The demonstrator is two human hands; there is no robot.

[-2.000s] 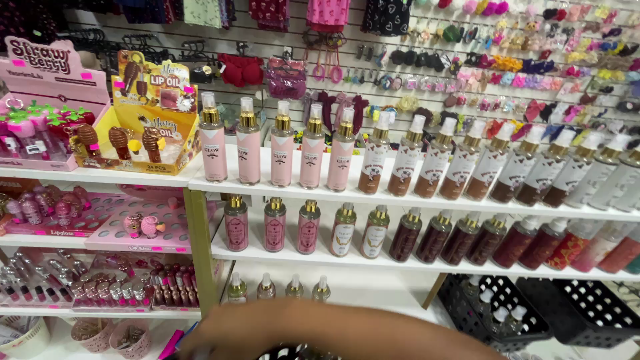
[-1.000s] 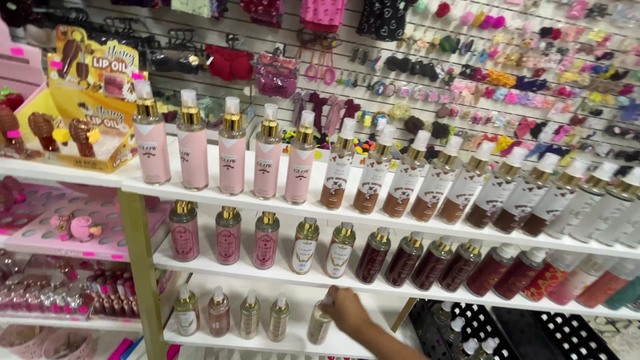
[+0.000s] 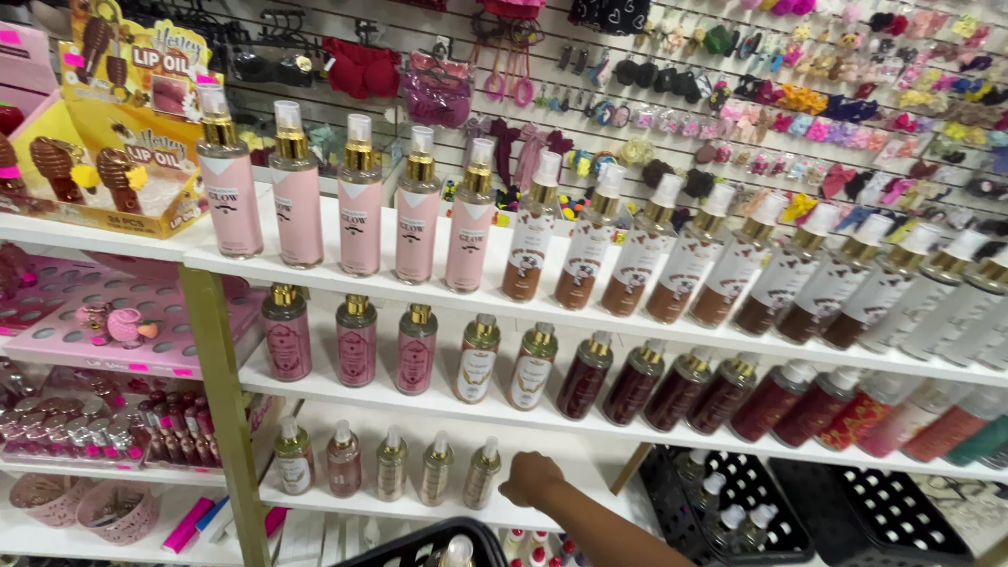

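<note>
My right hand (image 3: 532, 477) is over the lowest white shelf, its fingers curled, just right of a clear spray bottle (image 3: 482, 474) that ends a row of small bottles. Whether the fingers touch that bottle or hold anything cannot be told. The row also has a bottle with a white label (image 3: 294, 457) at its left end and a pinkish bottle (image 3: 344, 460). Below the hand, at the bottom edge, a black plastic basket (image 3: 425, 539) holds a spray bottle (image 3: 458, 551). My left hand is not in view.
Pink-labelled spray bottles (image 3: 299, 213) line the top shelf, dark red bottles (image 3: 584, 376) the middle one. More black baskets (image 3: 728, 504) stand at lower right, some with bottles. A gold post (image 3: 214, 394) and a lip oil display box (image 3: 130, 177) are at left. Hair accessories hang behind.
Two seconds ago my forearm crossed the bottom of the view. A second ago my hand was at the rightmost bottle on the lowest shelf; now it is beside it. A basket has come into view below.
</note>
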